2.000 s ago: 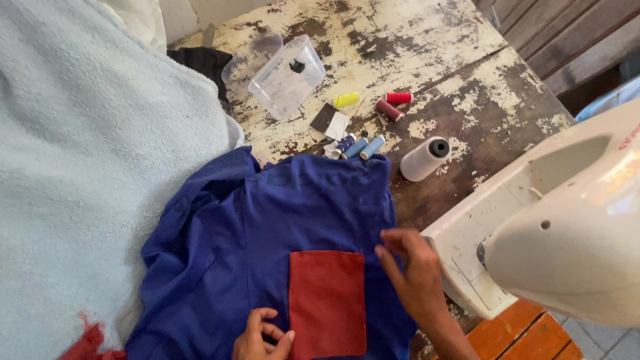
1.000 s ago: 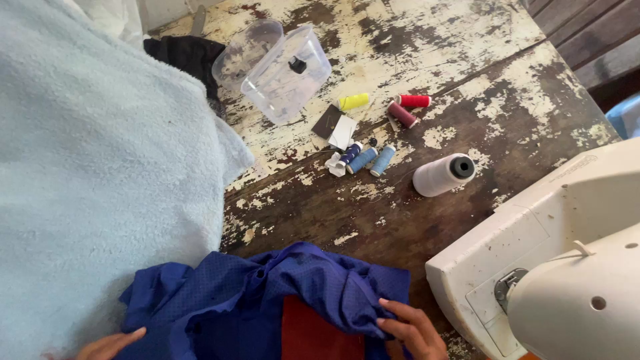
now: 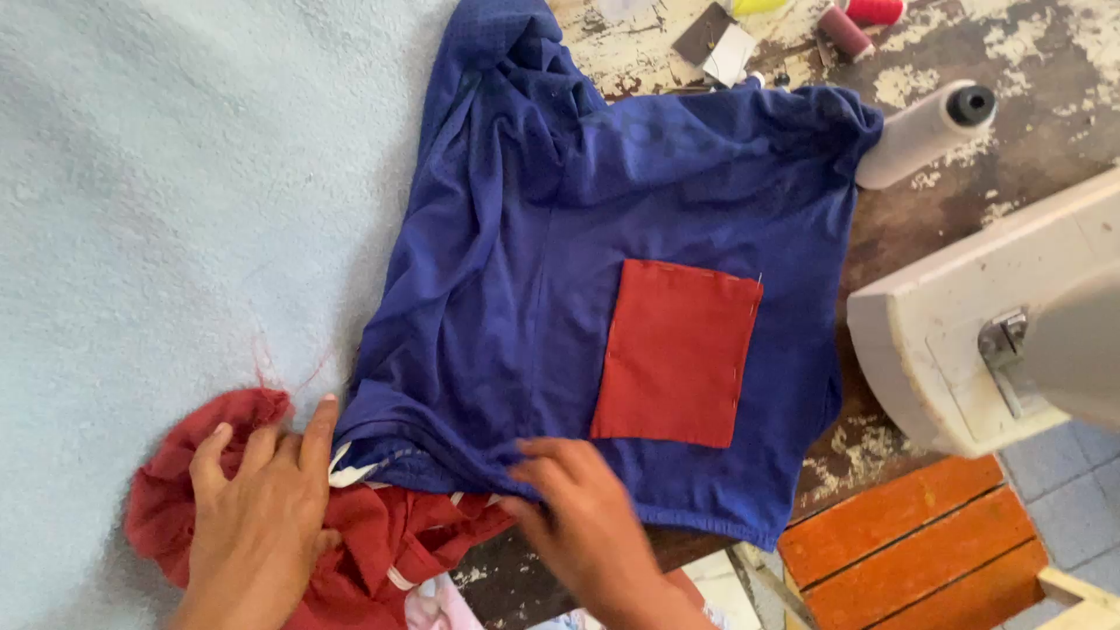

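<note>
A blue cloth garment (image 3: 490, 289) lies spread over the table, with a red fabric patch (image 3: 678, 354) flat on its right part, white stitches along the patch's edges. At the lower left, my left hand (image 3: 262, 512) rests with spread fingers on a bunched red cloth (image 3: 359, 551), beside the garment's lower left corner. My right hand (image 3: 586, 516), blurred, is at the garment's lower edge; whether its fingers pinch the cloth is unclear. Loose red threads stick up from the red cloth near my left fingertips.
A white sewing machine (image 3: 971, 350) stands at the right. A large thread cone (image 3: 919, 136) touches the garment's upper right corner. Small spools, one maroon (image 3: 844, 33), lie at the top. A light blue towel-like cloth (image 3: 175, 192) covers the left; an orange wooden slatted seat (image 3: 910, 534) is below right.
The blue garment, bunched low in view one second ago, now lies spread out with its patch fully visible. My left hand now rests on the red cloth. The view has shifted down and closer.
</note>
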